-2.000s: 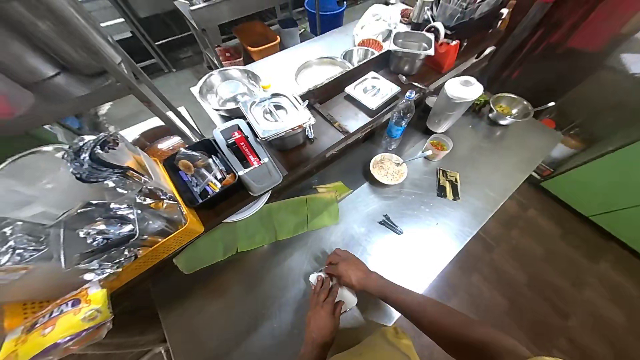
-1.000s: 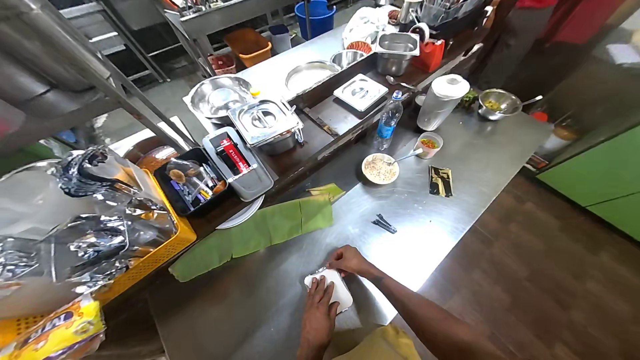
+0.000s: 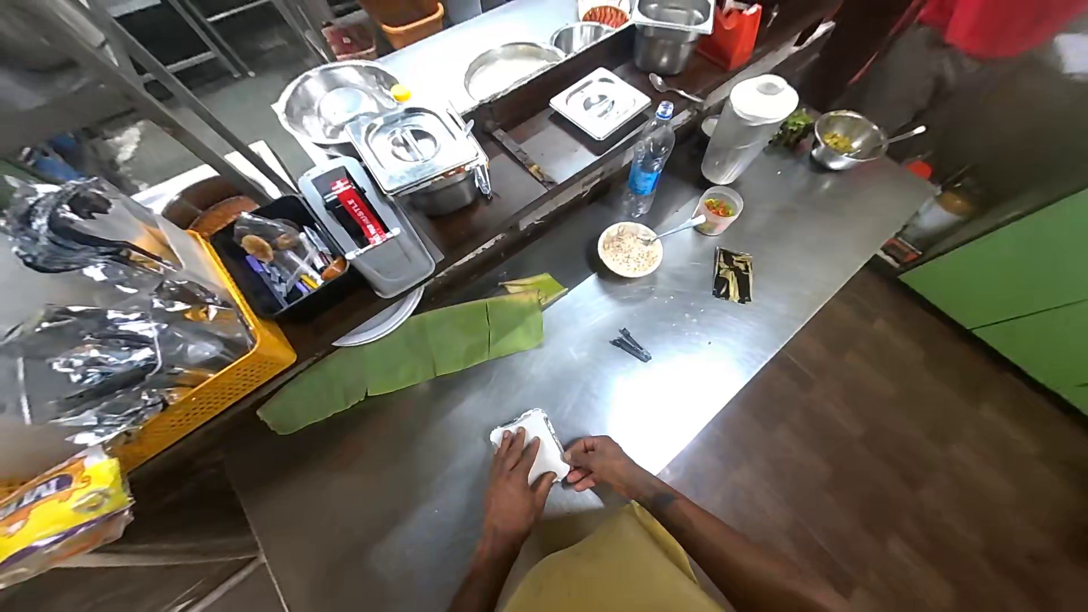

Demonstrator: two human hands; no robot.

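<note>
A foil container with a white lid [image 3: 544, 433] lies on the steel table [image 3: 365, 510] close to my body. My left hand [image 3: 515, 484] rests flat on the lid with its fingers spread. At the container's right edge, the bent fingers of my right hand [image 3: 595, 461] touch the rim; whether they pinch it is hard to tell. Beyond the hands lies a long piece of banana leaf [image 3: 425, 350]. A small dark object [image 3: 631, 345] is on the table ahead, and a bowl of pale food [image 3: 630, 250] with a spoon stands farther off.
A water bottle [image 3: 651, 161], a white-lidded jug [image 3: 748, 127], a cup of chopped vegetables [image 3: 718, 209] and a black-gold packet [image 3: 733, 275] stand or lie farther back. On the left are a yellow crate [image 3: 212, 382] and a black tray [image 3: 272, 293]. A person in red is at the upper right.
My right hand has moved from the container's far end to its right edge. My left hand has stayed on the white lid.
</note>
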